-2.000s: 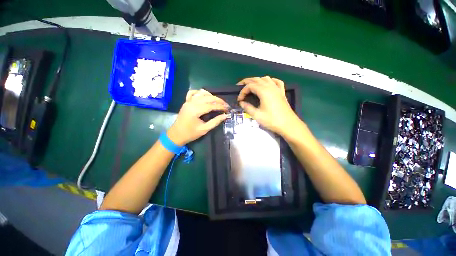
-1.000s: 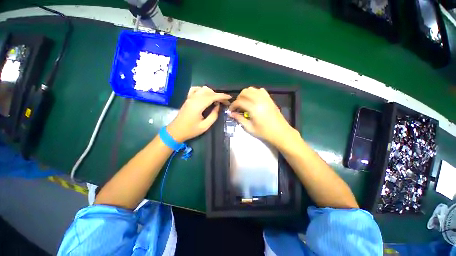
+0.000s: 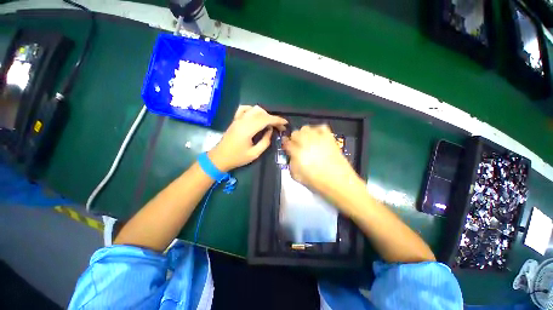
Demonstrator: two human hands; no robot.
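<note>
An open tablet unit with a large silvery plate [image 3: 308,209] lies in a black carrier tray [image 3: 258,224] in front of me. Small gold and silver bits show at its top end. My left hand [image 3: 245,136], with a blue wrist strap [image 3: 211,168], is at the unit's top left corner, its thumb and index finger bent close together. My right hand [image 3: 315,156] is just right of it over the top end, slightly blurred, fingers curled down. Whether either hand pinches a small part is hidden.
A blue bin [image 3: 159,68] with white pieces is at upper left. A black box [image 3: 470,200] of glittering parts and a dark phone-like slab [image 3: 441,178] are at right. A black tool [image 3: 45,124] and another tray lie far left. A white-edged conveyor [image 3: 339,66] runs behind with black trays.
My right hand has moved down and turned flatter over the unit's top end, uncovering gold bits at its upper right. My left hand stays near the top left corner. The view has shifted slightly.
</note>
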